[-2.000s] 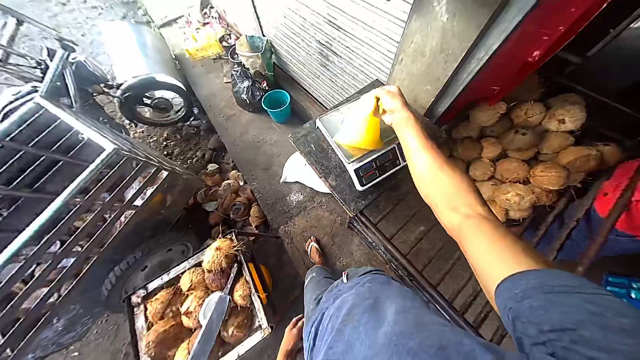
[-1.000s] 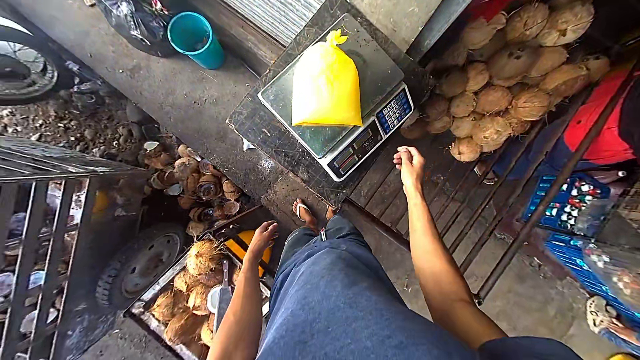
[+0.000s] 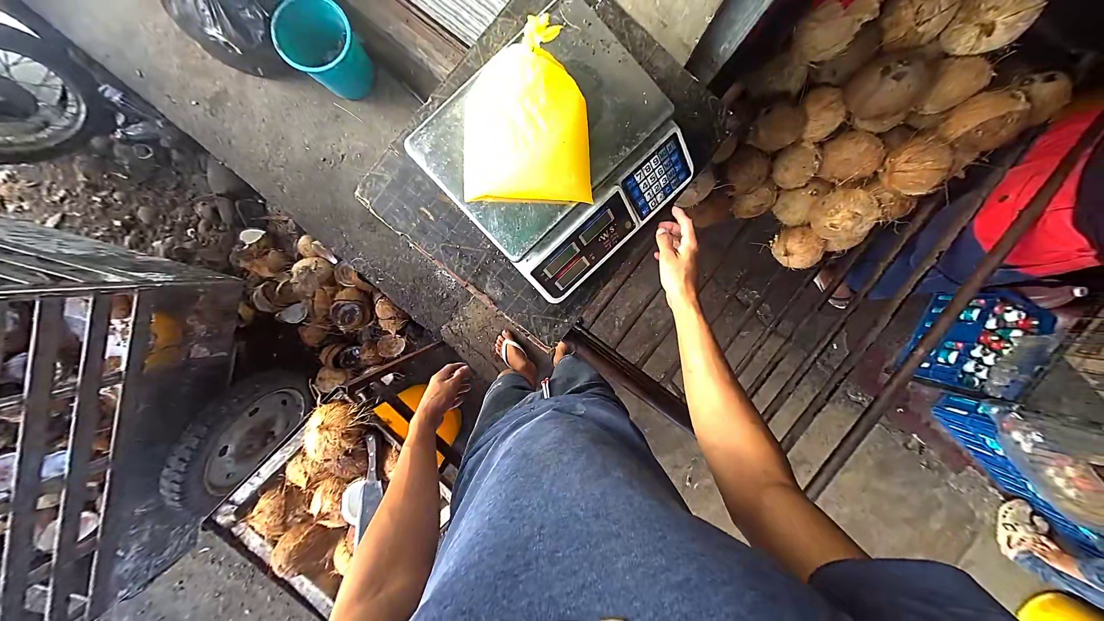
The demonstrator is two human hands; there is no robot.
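A tied yellow plastic bag (image 3: 528, 129), its contents hidden, rests on the metal platform of a digital weighing scale (image 3: 595, 246). The scale stands on a dark, worn tabletop (image 3: 440, 246). My right hand (image 3: 677, 246) is just off the keypad corner of the scale, empty, with its fingers slightly bent. My left hand (image 3: 446, 390) hangs empty beside my left leg, near a yellow object (image 3: 423, 418) and above a crate (image 3: 250, 543) of husked coconuts (image 3: 332, 431). A knife (image 3: 371, 483) lies on those coconuts.
A pile of coconuts (image 3: 849, 155) sits behind metal bars (image 3: 931, 354) at right. Near them are blue crates (image 3: 983, 345) and a person in red and blue (image 3: 1035, 216). Coconut shells (image 3: 349, 310), a wheel (image 3: 250, 431) and a teal bucket (image 3: 345, 69) are at left.
Two seconds ago my right hand held the yellow bag's top over the scale; it has let go and moved back. My left hand has come into view. The view has shifted down.
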